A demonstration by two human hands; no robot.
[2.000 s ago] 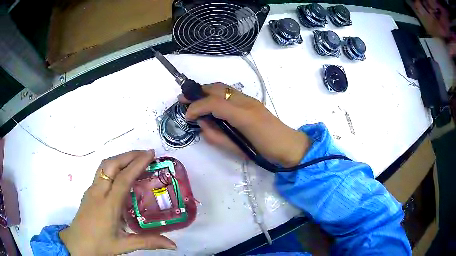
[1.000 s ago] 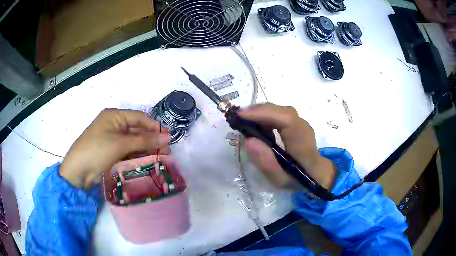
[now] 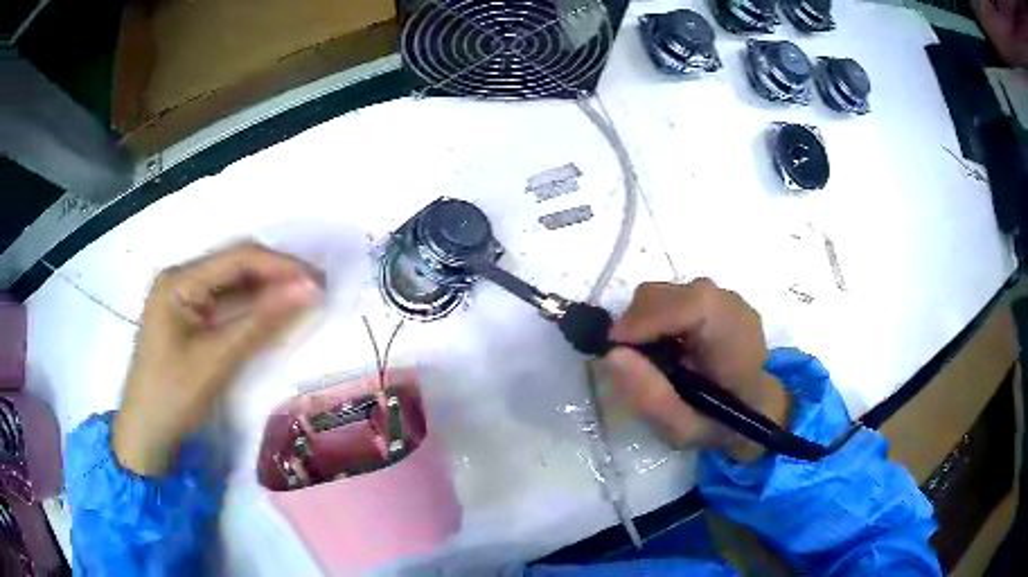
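Observation:
A pink speaker housing (image 3: 378,496) stands open end up at the lower left centre. Two thin lead wires (image 3: 381,358) rise free from it towards the speaker driver (image 3: 455,230). The driver lies magnet up behind the housing. My right hand (image 3: 690,361) grips the soldering iron (image 3: 586,329), its barrel pointing left and its tip over the driver's near right edge, where contact cannot be told. My left hand (image 3: 226,327) is blurred, in the air left of the driver, thumb and fingertips close together. Whether it pinches anything is unclear.
A black fan (image 3: 507,45) stands behind the work, with a cardboard box (image 3: 254,56) at its left. Several spare drivers (image 3: 778,70) lie upper right. A pale tube (image 3: 627,192) curves to the bench edge. Grey strips (image 3: 555,183) lie below the fan. More pink housings (image 3: 34,445) show far left.
My left hand has moved off the lead wires, up and left. The iron's tip has come down to the driver. The wires now stand free. The housing was lying differently two seconds ago, its inside facing up.

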